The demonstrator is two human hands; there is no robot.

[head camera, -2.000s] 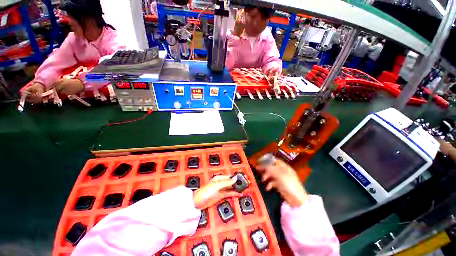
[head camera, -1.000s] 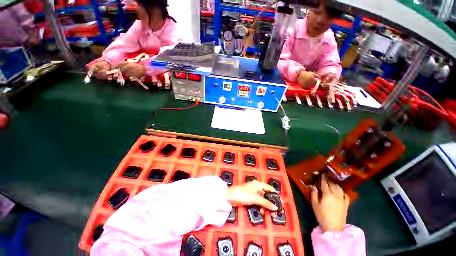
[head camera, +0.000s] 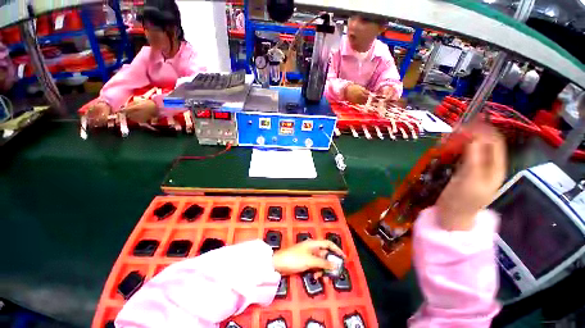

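Observation:
A red-orange compartment tray [head camera: 192, 242] holds several dark watch bodies in its pockets; my left sleeve covers part of it. My left hand [head camera: 306, 257] is over the tray's right part, fingertips closed on a watch body [head camera: 334, 264] held above the pockets. The orange-brown fixture [head camera: 375, 224] stands right of the tray, its upper part tilted. My right hand [head camera: 481, 168] is raised at the fixture's upper end, blurred, beside a red part; its grip cannot be made out. My right sleeve hides part of the fixture.
A blue-fronted control box [head camera: 285, 131], a power supply with red digits [head camera: 214, 128] and a white paper sheet [head camera: 283, 164] are behind the tray. A white-cased monitor [head camera: 535, 218] is at the right. Two people in pink work opposite at red trays with pale strips.
My right hand has risen from the fixture's base to its upper end. The fixture's upper part has changed its tilt. My left hand stays over the tray, now lifting a watch body. The view has shifted.

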